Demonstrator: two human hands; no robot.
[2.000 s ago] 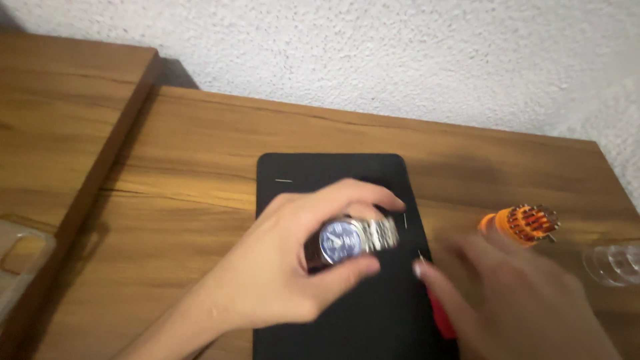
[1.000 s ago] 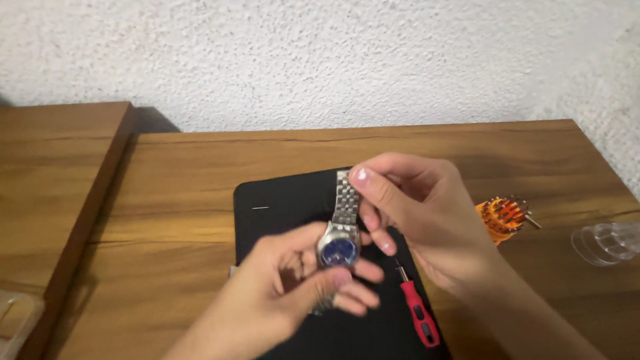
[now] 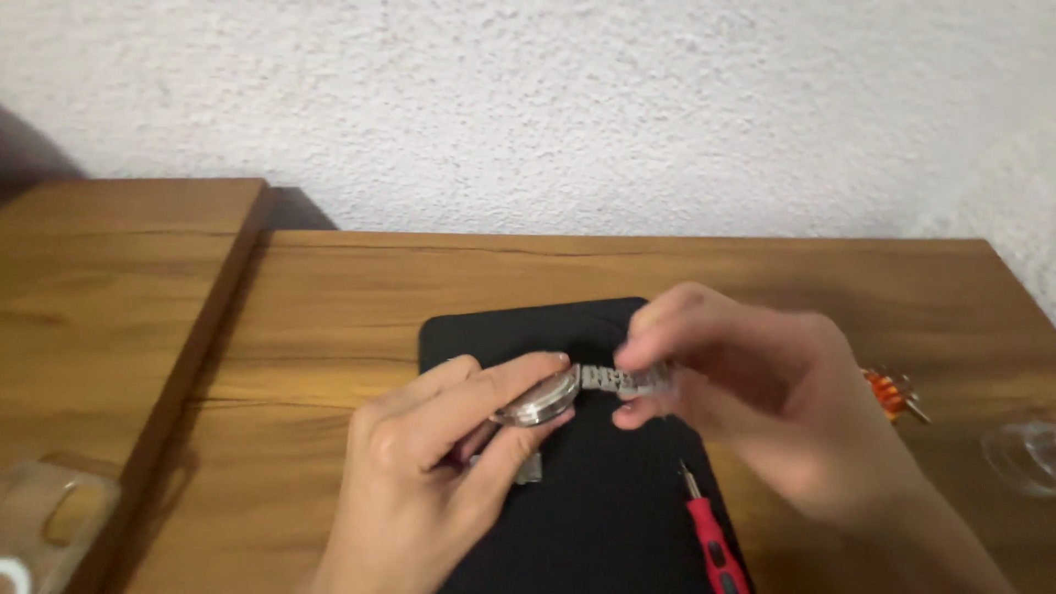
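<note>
A metal wristwatch (image 3: 540, 400) is held above a black mat (image 3: 577, 511), its case tilted so that its edge shows. My left hand (image 3: 437, 445) grips the case between fingers and thumb. Part of the steel link bracelet (image 3: 604, 378) runs from the case to my right hand (image 3: 742, 388), whose fingers pinch it; the fingertips are blurred. Another piece of the bracelet (image 3: 530, 469) shows below the left hand's thumb. On the mat's right side lies a red-handled precision screwdriver (image 3: 711, 536), its tip pointing away from me.
Right of the mat, partly behind my right hand, is an orange holder of screwdriver bits (image 3: 891, 396). Clear round plastic or glass pieces (image 3: 1023, 458) lie at the far right. A clear phone case (image 3: 62, 511) rests on the raised wooden panel (image 3: 124, 305) at left. A textured wall stands behind.
Two seconds ago my right hand was off the watch; a second ago it held the upright bracelet. Now the bracelet stretches sideways and the dial no longer faces the camera. The view has tilted up.
</note>
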